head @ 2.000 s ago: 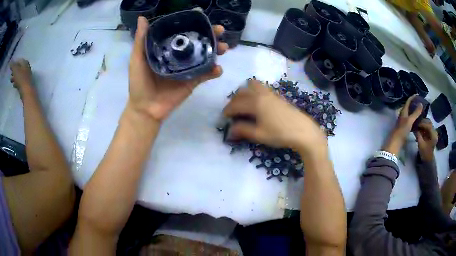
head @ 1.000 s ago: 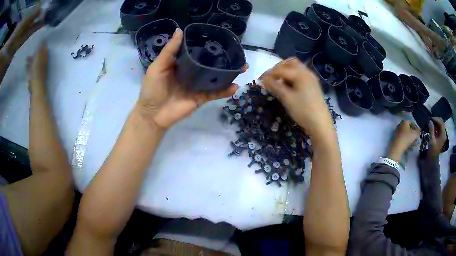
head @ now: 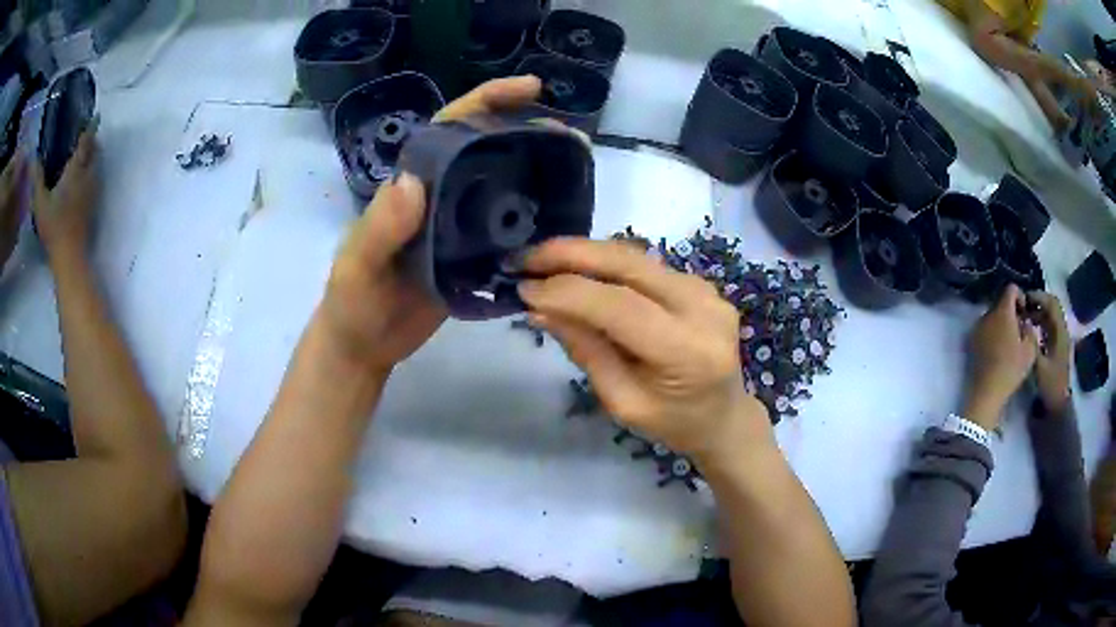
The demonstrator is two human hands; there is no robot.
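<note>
My left hand (head: 379,276) holds a dark cup-shaped housing (head: 428,221) tilted so its open end faces me, with a round post in the middle. My right hand (head: 649,331) has its thumb and fingertips inside the housing's lower edge, below the post. A small dark piece with a light spot shows at the fingertips, partly hidden, so I cannot tell whether it is gripped or part of the housing. A loose heap of small dark clips (head: 783,325) lies behind and beside my right hand, partly covered by it.
Housings stand at the back, one with a shiny inside (head: 389,126). A larger cluster of housings (head: 844,123) stands at the right. A few clips (head: 204,151) lie at left. A neighbour's hand holds a long black piece (head: 67,123) at left; another person's hands (head: 1010,343) work at right.
The earlier shiny housing now stands at the back. My left hand holds a plain one, lower and turned towards me. My right hand has moved from the clip heap into it.
</note>
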